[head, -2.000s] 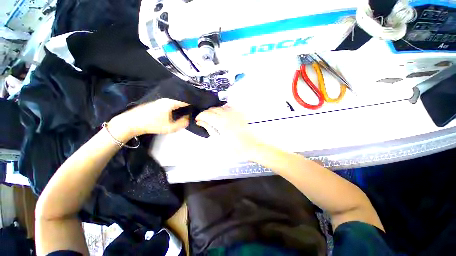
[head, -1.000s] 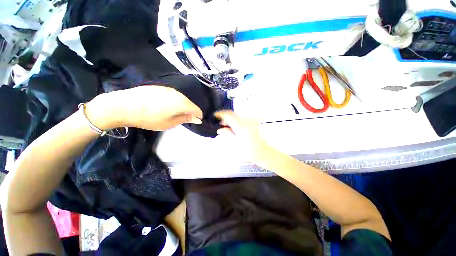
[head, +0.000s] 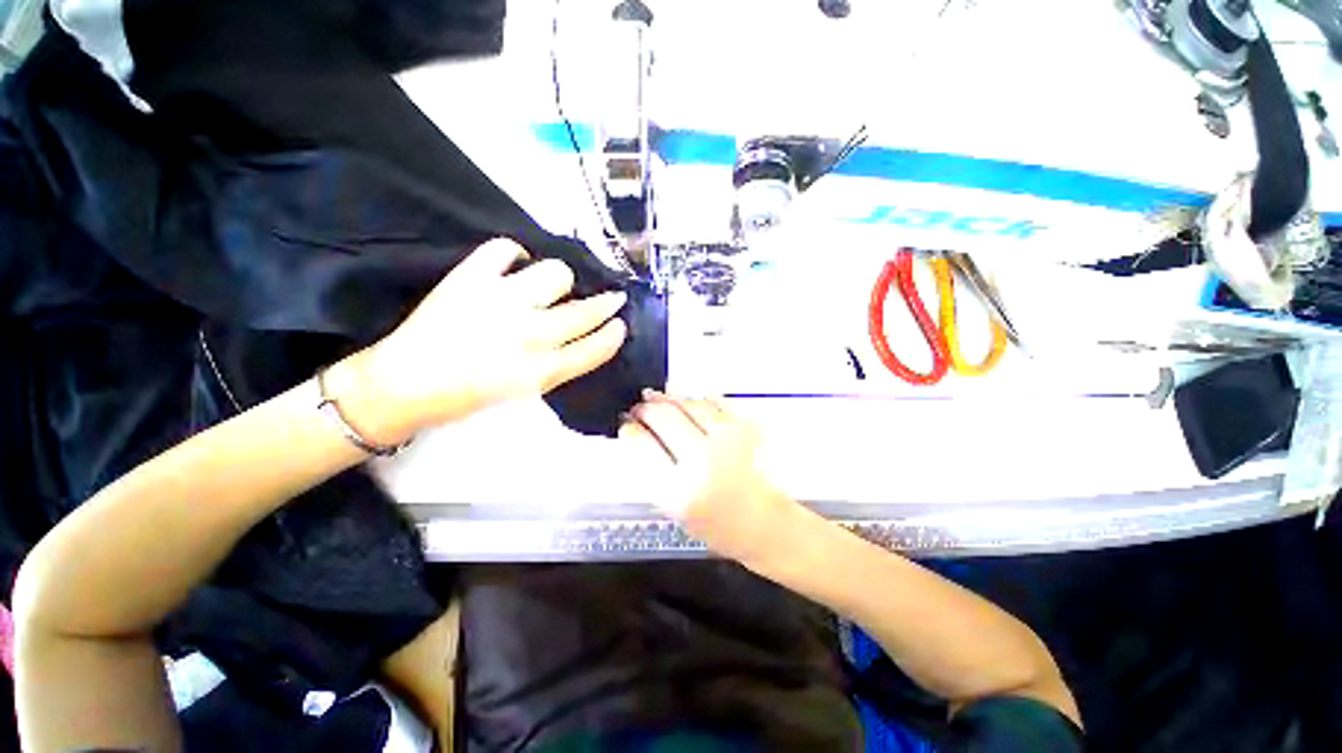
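Observation:
A black garment [head: 295, 191] spreads over the left of the table, and one edge of it lies at the needle area [head: 655, 280] of the white sewing machine [head: 824, 88]. My left hand [head: 493, 331] lies on the cloth just left of the needle, fingers bent and pressing on it. My right hand [head: 699, 456] is in front of the needle, its fingertips on the near edge of the black cloth. Whether cloth is pinched between those fingers is hard to tell in the glare. The needle tip itself is not clearly visible.
Scissors with red and orange loops [head: 942, 331] lie right of the needle, with thin silver points beside them. A black box or phone [head: 1236, 412] is at the right edge. A ruler-marked strip [head: 618, 534] runs along the table front. Dark cloth covers the lap [head: 648, 647].
The view has shifted and tilted. My left hand has opened out flatter on the cloth and moved closer to the needle. The black edge now lies straighter below the needle.

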